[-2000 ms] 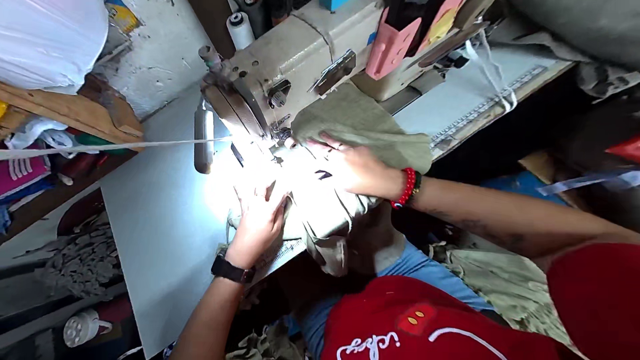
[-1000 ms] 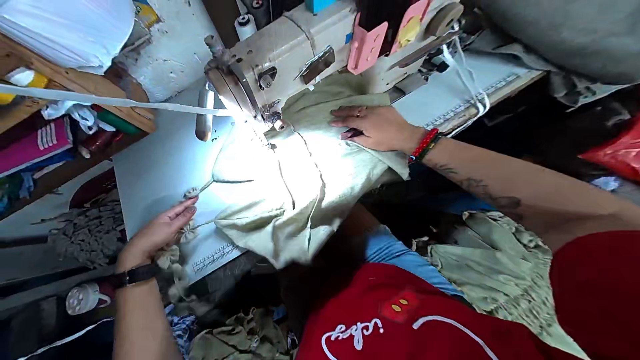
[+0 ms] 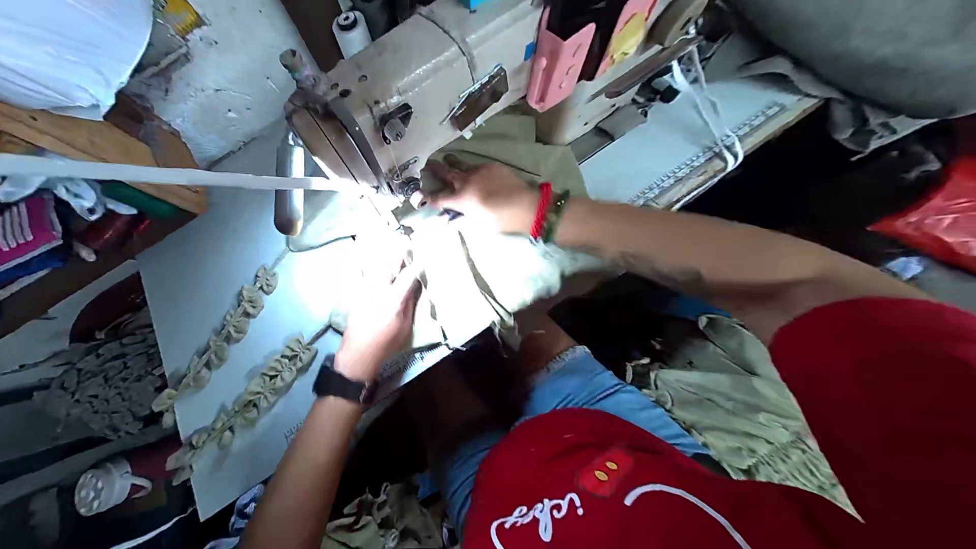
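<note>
A pale green cloth point(image 3: 496, 274) lies under the needle area of an industrial sewing machine point(image 3: 427, 84), washed out by the machine's lamp. My left hand point(image 3: 381, 316) rests on the cloth in front of the needle, its fingertips lost in the glare. Close beside the machine's head, my right hand point(image 3: 480, 194) has bent fingers at the cloth; whether they pinch it is unclear. Two ruffled fabric strips, one upper point(image 3: 236, 324) and one lower point(image 3: 263, 389), trail from the cloth across the white table point(image 3: 221, 282) to the left of my left hand.
A white strip point(image 3: 168, 175) runs across to the machine's head. A thread spool point(image 3: 351, 32) stands behind the machine. Gathered green cloth point(image 3: 740, 404) lies right of my lap. At the left are a wooden shelf point(image 3: 69, 141) and a white cup-like object point(image 3: 110, 488).
My left hand has moved from the ruffled strip at the left to the cloth near the needle. My right hand has come closer to the machine's head. The ruffled strips now lie spread on the table.
</note>
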